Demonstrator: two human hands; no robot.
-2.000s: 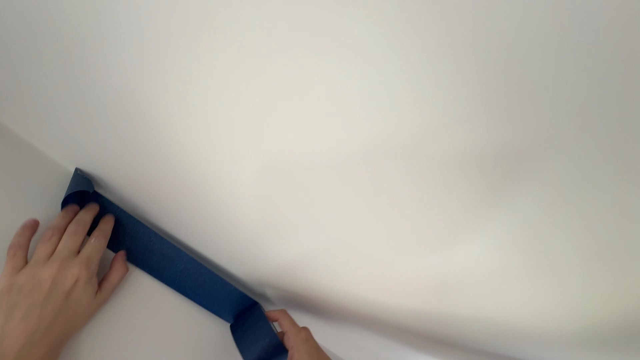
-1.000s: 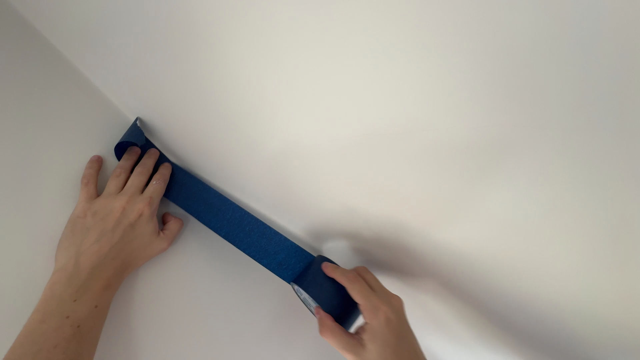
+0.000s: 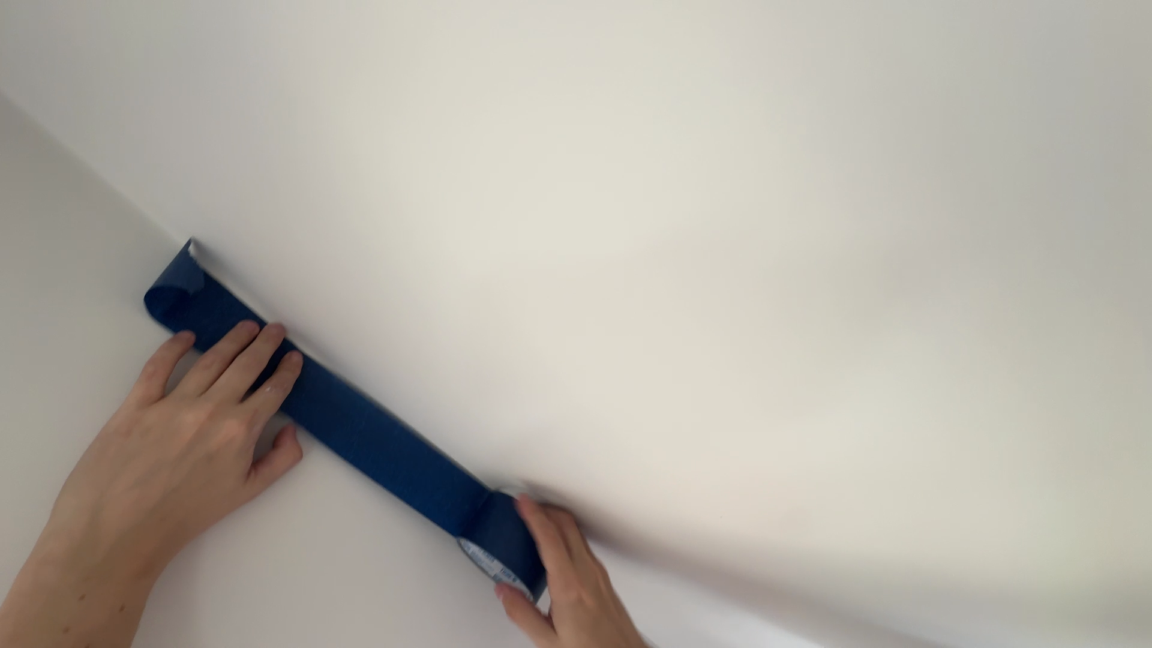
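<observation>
A strip of blue painter's tape (image 3: 378, 441) runs diagonally along the corner line where two white surfaces meet. Its upper left end curls back over itself. Spread fingers of my left hand (image 3: 184, 441) press on the strip a little below the curl, with the thumb resting off the tape on the surface. At the lower right, the tape roll (image 3: 513, 540) is joined to the strip, and my right hand (image 3: 576, 576) grips it between fingers and thumb. Part of the roll's printed inner core shows.
A large white surface (image 3: 720, 270) fills the upper right. Another white surface (image 3: 72, 234) lies at the left, meeting it along the diagonal corner line. A soft shadow runs from the roll toward the lower right.
My left hand has moved down along the strip, away from the curled end. My right hand still holds the roll. The view has shifted.
</observation>
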